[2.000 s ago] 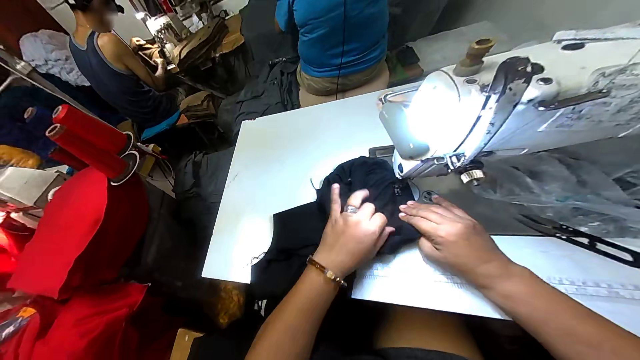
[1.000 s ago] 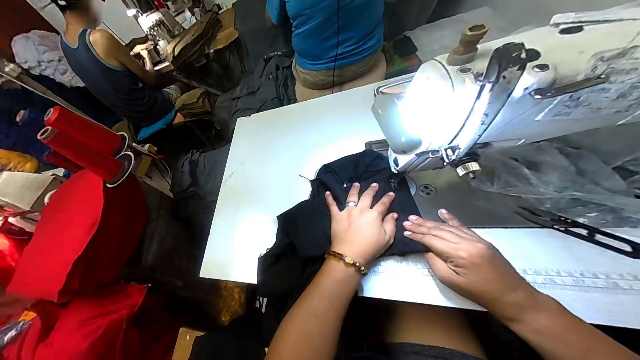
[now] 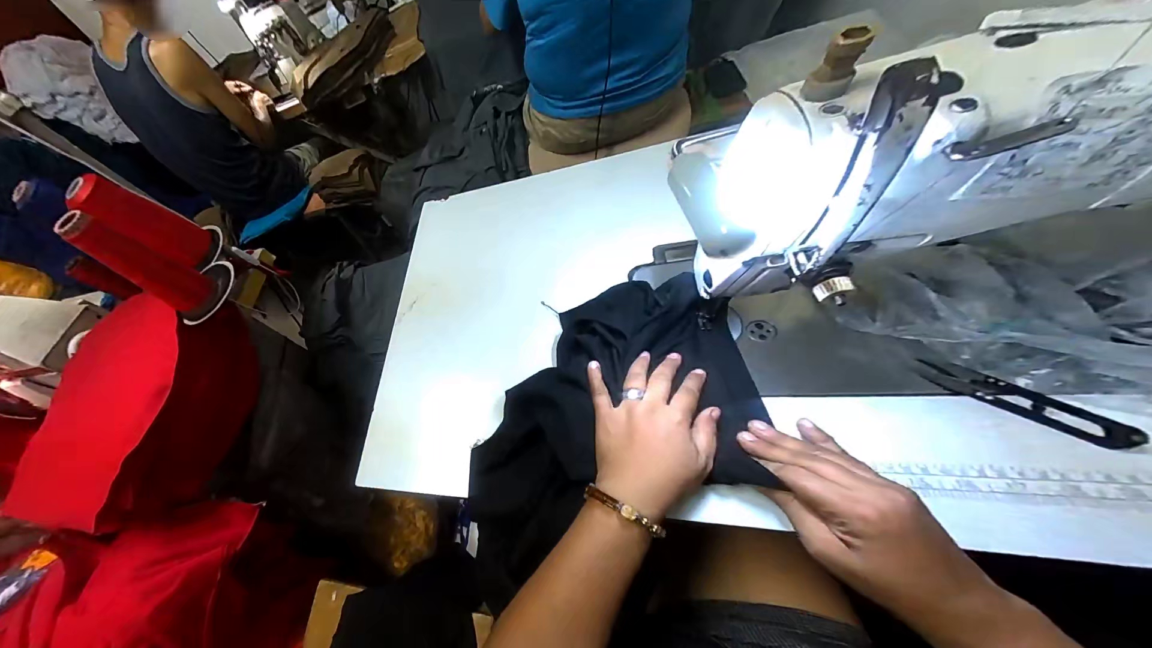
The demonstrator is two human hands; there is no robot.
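Black fabric lies on the white sewing table, its far end under the presser foot of an industrial sewing machine with a bright lamp. My left hand, with a ring and a bracelet, rests flat on the fabric, fingers spread, just nearer to me than the foot. Beside it, my right hand touches the fabric's right edge with its fingertips, at the table's near edge. The near part of the fabric hangs over that edge. Whether either hand pinches the fabric cannot be told.
Black thread snips lie right of the machine bed, near clear plastic. A printed measuring scale runs along the table's front. Red thread cones and red fabric are at left. Two people sit beyond, one in a blue shirt.
The black fabric has spread flatter and its edge runs straighter toward me. My left hand has moved nearer to me, away from the presser foot. My right hand has also come back toward me.
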